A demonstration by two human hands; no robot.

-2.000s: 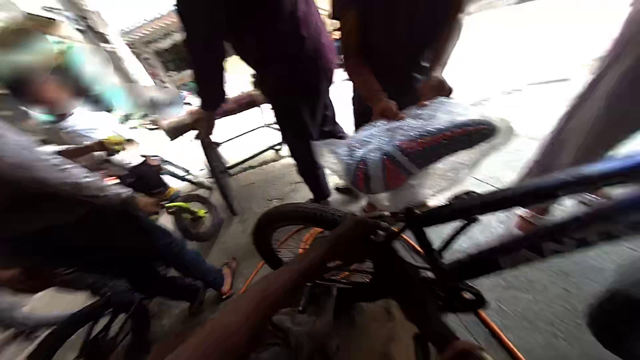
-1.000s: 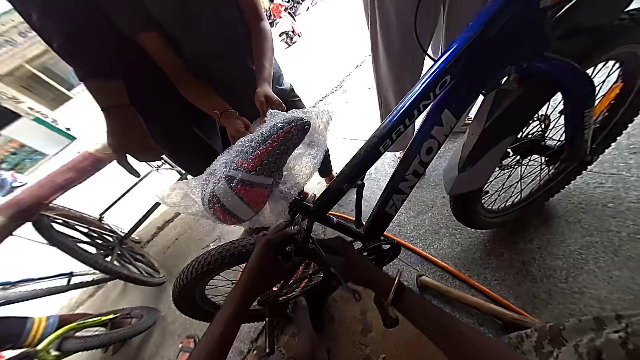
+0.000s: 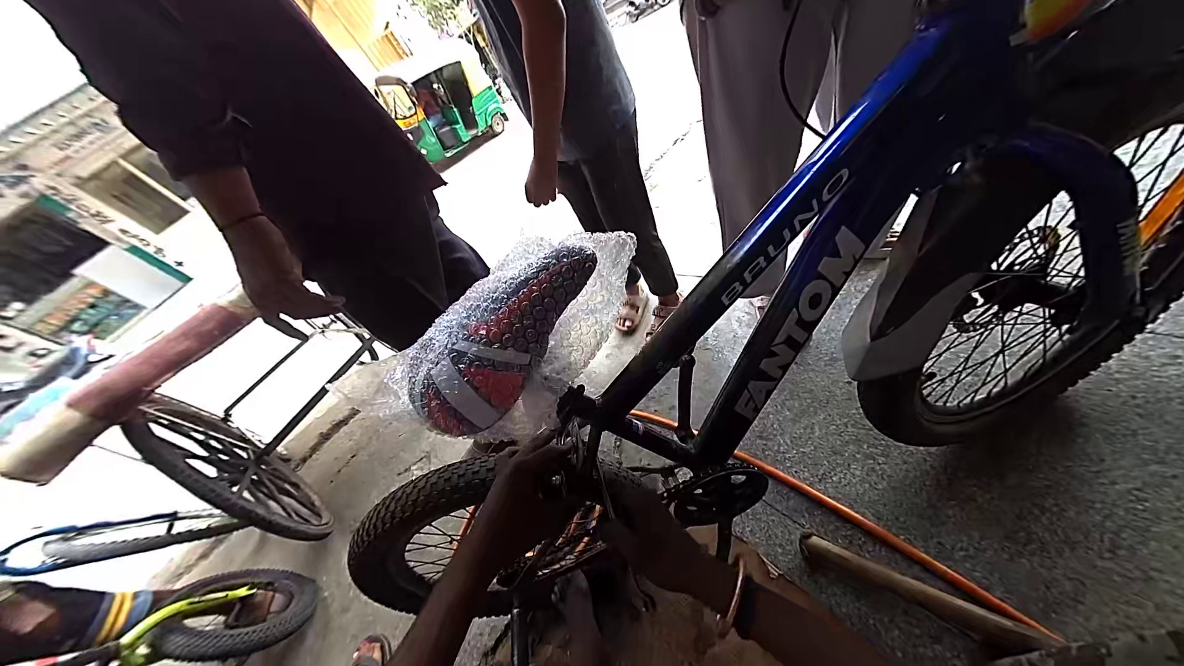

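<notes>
A blue and black bicycle frame [image 3: 786,305] slants across the right half. My left hand [image 3: 541,476] is at the frame's rear end, just below the bubble-wrapped saddle [image 3: 490,351], its fingers bent against dark parts there. Close to its right, my right hand [image 3: 638,523], with a bangle at the wrist, reaches in above the rear wheel [image 3: 407,518]. A thin dark part lies between the hands; whether either one grips it is too dark to tell. The chainring and crank [image 3: 726,495] are right of my right hand.
A wooden handle [image 3: 925,592] and an orange hose [image 3: 860,518] lie on the floor at right. The front wheel [image 3: 999,324] stands at far right. Other bicycles [image 3: 231,472] and a person's hand [image 3: 273,268] are at left. People stand behind the saddle; a green auto rickshaw [image 3: 449,102] is beyond.
The other person's hands, which touched the wrapped saddle in the earlier frames, are off it now. That person's visible arm hangs down. My hands stay at the frame's rear end.
</notes>
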